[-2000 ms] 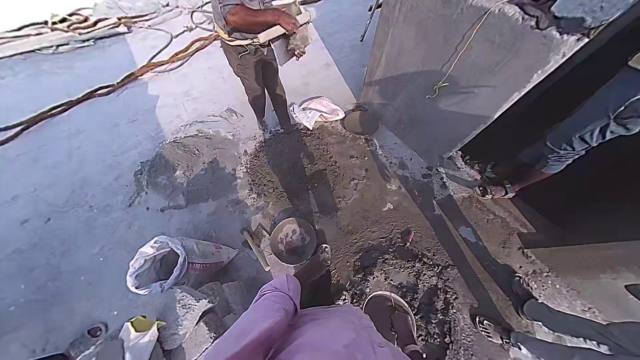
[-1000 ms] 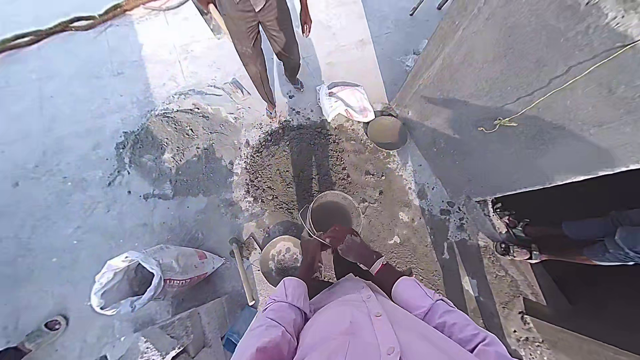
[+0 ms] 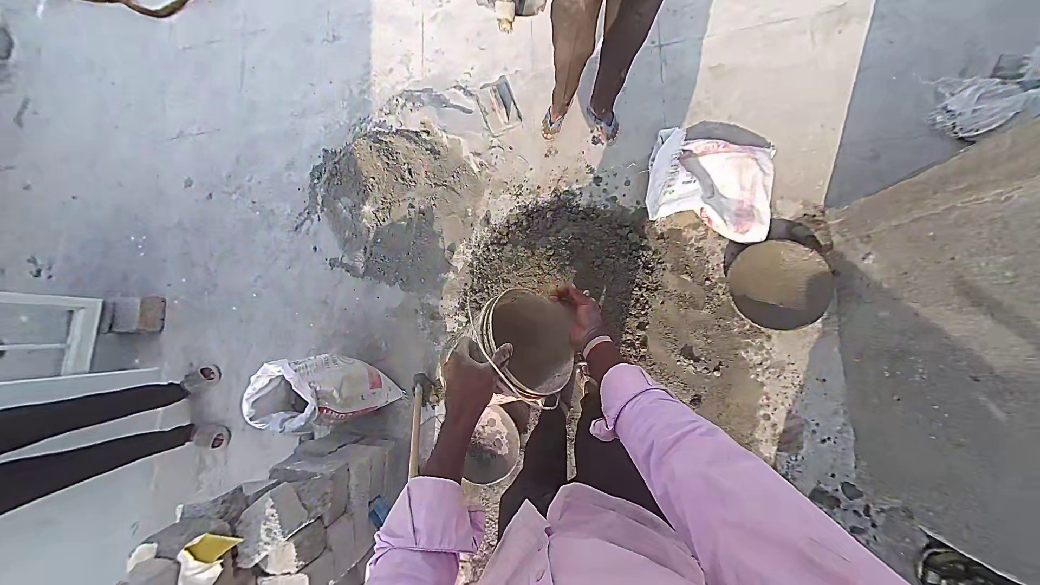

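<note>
Both hands hold a bucket (image 3: 532, 341) tilted above a patch of dark, damp mix (image 3: 561, 236) on the ground. My left hand (image 3: 474, 370) grips its left side near the wire handle, thumb towards the rim. My right hand (image 3: 581, 317) is closed on the rim at the upper right; the fingers on the far side are partly hidden. Below the bucket, close to my legs, lies a round pan (image 3: 491, 445) with grey residue. A wooden tool handle (image 3: 415, 431) stands out to the left of the pan.
A grey heap (image 3: 390, 195) lies beyond to the left, a white sack (image 3: 723, 179) and a round container (image 3: 780, 284) to the right. Broken blocks (image 3: 325, 487) and an open sack (image 3: 349, 386) are at left. People stand ahead and at far left.
Two seconds ago no bucket was in my hands; one second ago they were at its rim. It is now held up and tilted. The view has shifted.
</note>
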